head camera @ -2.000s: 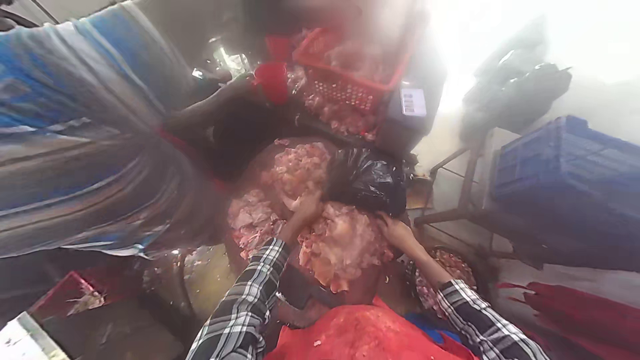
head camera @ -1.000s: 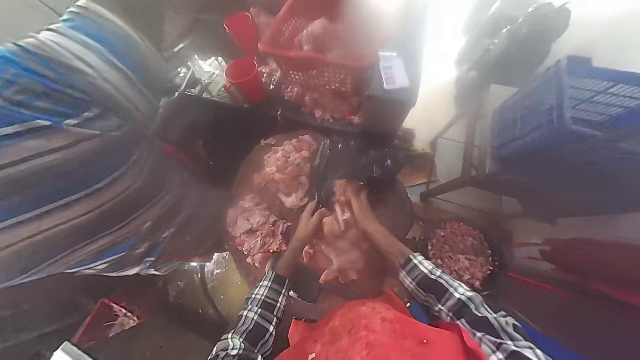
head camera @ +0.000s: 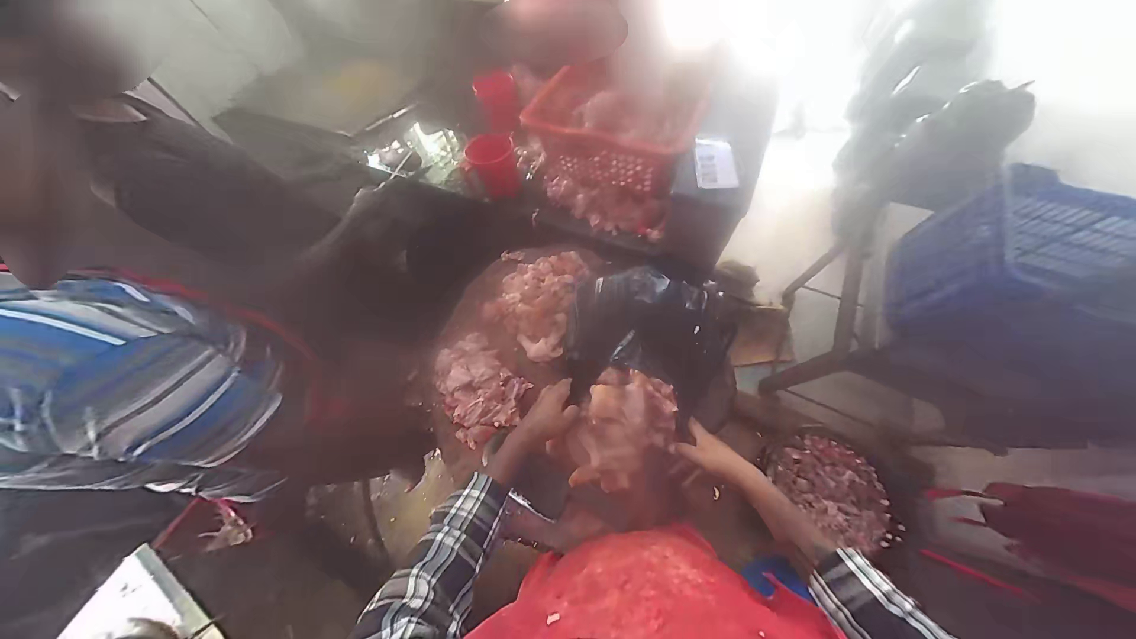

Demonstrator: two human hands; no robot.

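Note:
A heap of raw meat pieces (head camera: 621,430) lies at the near side of a round chopping surface (head camera: 461,311), between my two hands. My left hand (head camera: 548,417) touches the left edge of this heap; its grip is hard to make out. On the right, my right hand (head camera: 710,451) has its fingers apart beside the heap, holding nothing visible. A black plastic bag (head camera: 657,319) lies just beyond the heap, its near edge against the meat. Two more meat piles rest on the surface, one at the far left (head camera: 537,297) and one at the left edge (head camera: 479,386).
A red basket of meat (head camera: 612,133) stands ahead, near two red mugs (head camera: 493,164). At right are a blue plastic crate (head camera: 1012,266) and a round container of meat pieces (head camera: 830,488). A person in a striped garment (head camera: 133,373) is at left. Haze blurs the view.
My hands were together on the near meat a second ago and are now apart at its two sides. The black bag spreads wider beyond the heap. The view has shifted.

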